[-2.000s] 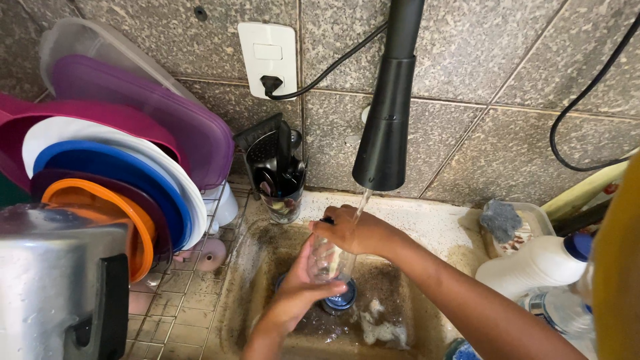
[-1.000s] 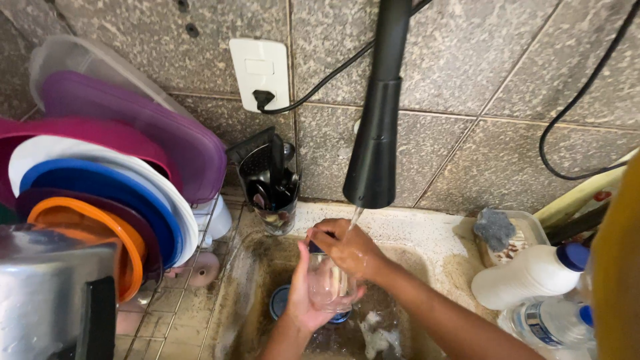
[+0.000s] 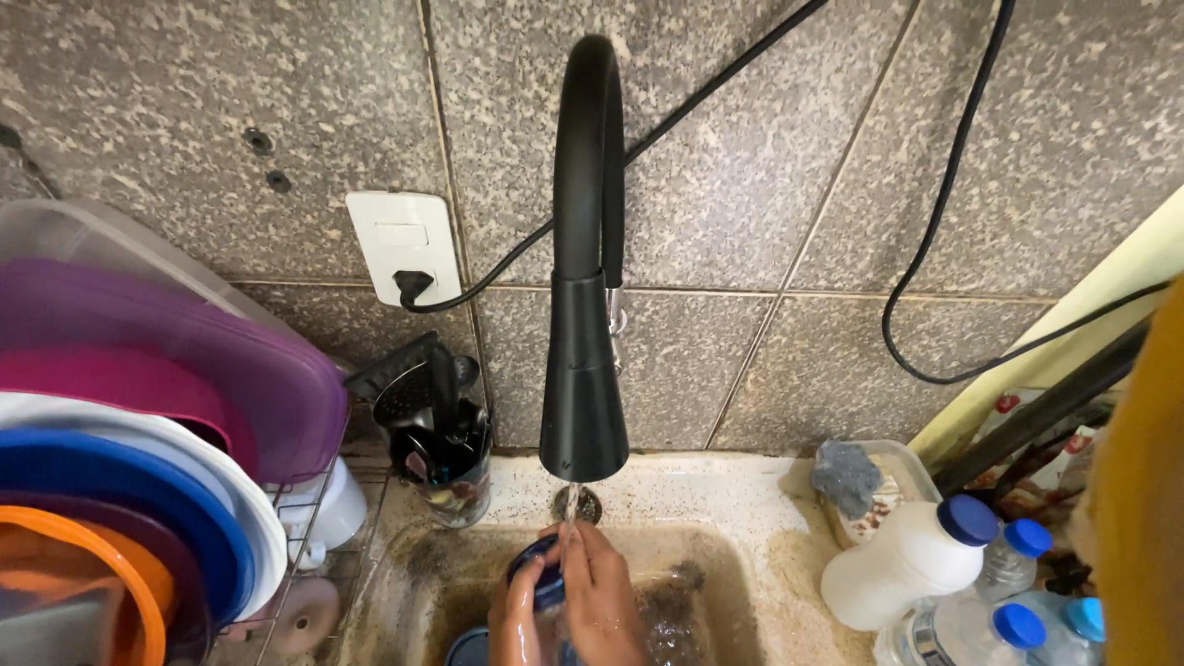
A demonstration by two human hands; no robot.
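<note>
Water runs from the black faucet (image 3: 583, 398) onto my hands over the basin of the sink (image 3: 731, 555). My left hand (image 3: 518, 601) holds a clear container, mostly hidden behind the fingers, with a dark blue rim or lid (image 3: 539, 564) at its top. My right hand (image 3: 597, 592) lies against the container's right side under the stream, fingers together and pointing up; whether it grips is hard to tell. A round blue lid (image 3: 468, 647) lies in the sink at the lower left of my hands.
At left a wire rack (image 3: 310, 527) holds colored basins and a purple tub (image 3: 277, 407). A utensil cup (image 3: 458, 490) stands behind the sink's left corner. At right are a white bottle (image 3: 902, 564), clear bottles (image 3: 971, 634) and a tray with a grey scrubber (image 3: 846, 476).
The view has shifted so that the faucet's whole arch shows. Both hands have turned more upright, and a blue rim now shows between them. Water still runs.
</note>
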